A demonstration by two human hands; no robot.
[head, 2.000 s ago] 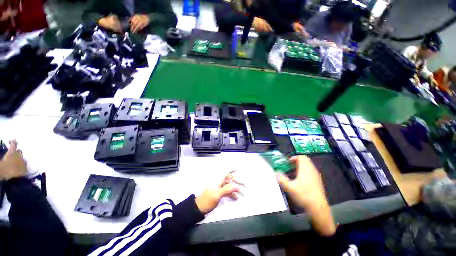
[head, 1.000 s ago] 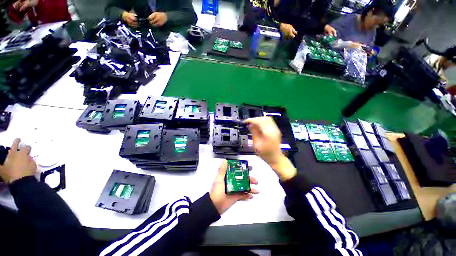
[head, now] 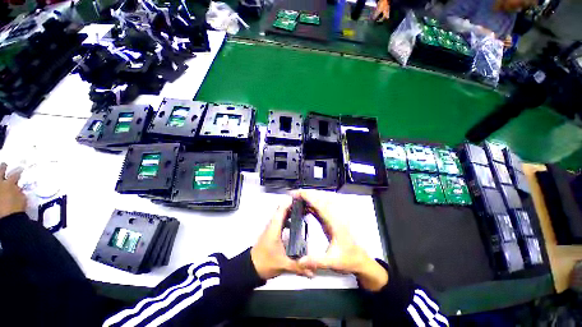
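A dark, thin unit (head: 297, 228) stands on edge between my two hands, seen from its narrow side. My left hand (head: 273, 246) grips its left side and my right hand (head: 335, 239) its right side. Its faces are turned out of sight, so the circuit board is hidden. Empty black back housings (head: 281, 159) are stacked beyond my hands. Housings with green boards fitted (head: 204, 175) stand in stacks left of centre, with a smaller leaning stack (head: 127, 239) nearer me. Loose green circuit boards (head: 429, 187) lie on the dark mat at right.
A black tray (head: 364, 153) stands beside the empty housings. Grey display modules (head: 504, 220) lie in rows on the dark mat (head: 427, 246). A black arm (head: 504, 118) rises at right. A thin square frame (head: 52, 214) lies at left, near another person's hand (head: 11, 191).
One second ago the board lay face up in my left hand and my right hand was over the empty housings. Now both hands hold the unit on edge. The view has tilted downward.
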